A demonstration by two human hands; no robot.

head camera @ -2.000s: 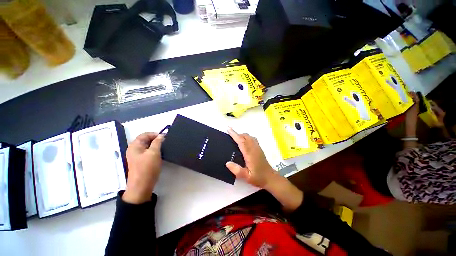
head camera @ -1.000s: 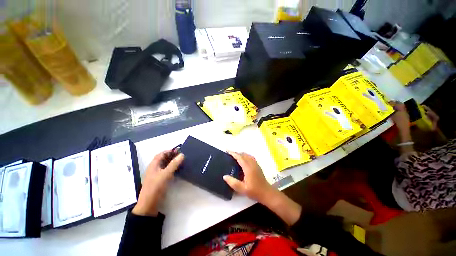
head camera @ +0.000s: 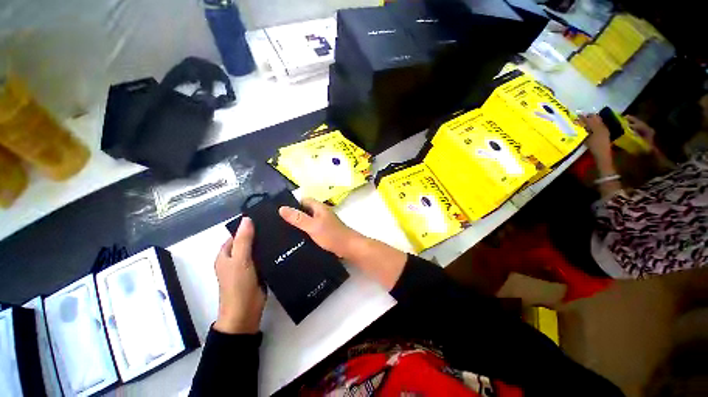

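Note:
A flat black retail box (head camera: 299, 260) with small pale lettering is tilted over the white table between my hands. My left hand (head camera: 239, 277) holds its left edge, thumb pointing up along the side. My right hand (head camera: 330, 230) holds its upper right edge, thumb on the top face. A black loop (head camera: 254, 202) sticks out at the box's upper end. White inner trays with black rims (head camera: 141, 312) stand in a row at the left, with black cords (head camera: 111, 257) behind them.
Loose yellow cards (head camera: 324, 163) lie ahead; yellow boxes (head camera: 423, 206) overlap in a row at right. Behind are large black boxes (head camera: 380, 77), a black strap (head camera: 198, 74), a blue bottle (head camera: 229, 39) and a clear bag (head camera: 194, 190) on the dark mat. Another person's hands (head camera: 599, 139) are at right.
The black box has turned more upright in view, its loop end now away from me. My right hand has moved to its upper right edge. The view has shifted.

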